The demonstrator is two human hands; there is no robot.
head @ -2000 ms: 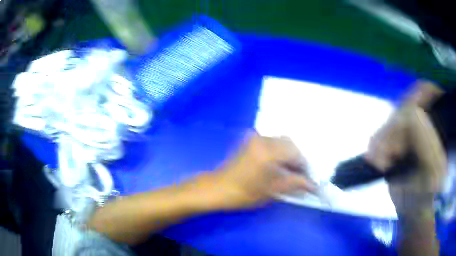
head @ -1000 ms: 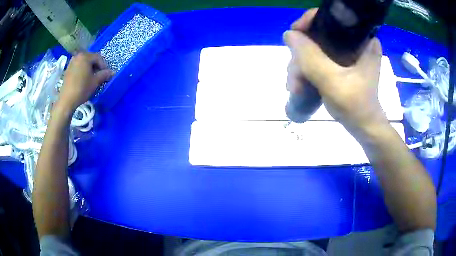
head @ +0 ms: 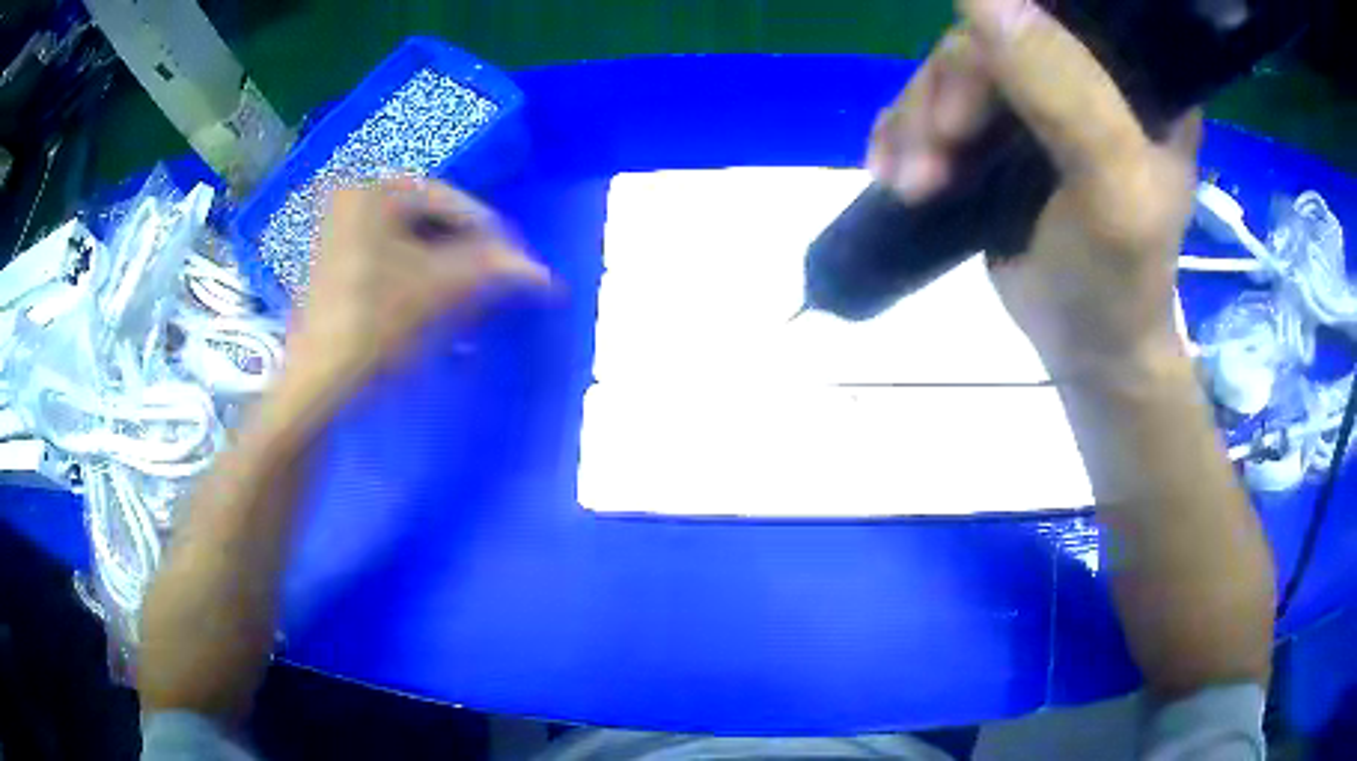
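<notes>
My right hand (head: 1072,193) is closed around the thick black electric screwdriver (head: 930,253). The tool is tilted, and its thin bit points down-left over the white power strips (head: 714,446), which lie side by side and look overexposed. My left hand (head: 409,275) is blurred, just right of and partly over the blue screw bin (head: 499,107), with thumb and fingers drawn together. Whether a screw is between the fingertips cannot be seen. The bin holds many small silvery screws (head: 402,127).
White cords in clear bags (head: 134,357) are heaped at the left. More white cords and plugs (head: 1243,364) lie at the right, beside a thin black cable (head: 1317,506). A pale post (head: 201,89) stands by the bin. Clear tape (head: 1075,543) is on the blue table (head: 670,625).
My left hand has moved right, out of the bin's near end. The screwdriver has swung from near upright to a slant, its tip now further left and uncovered.
</notes>
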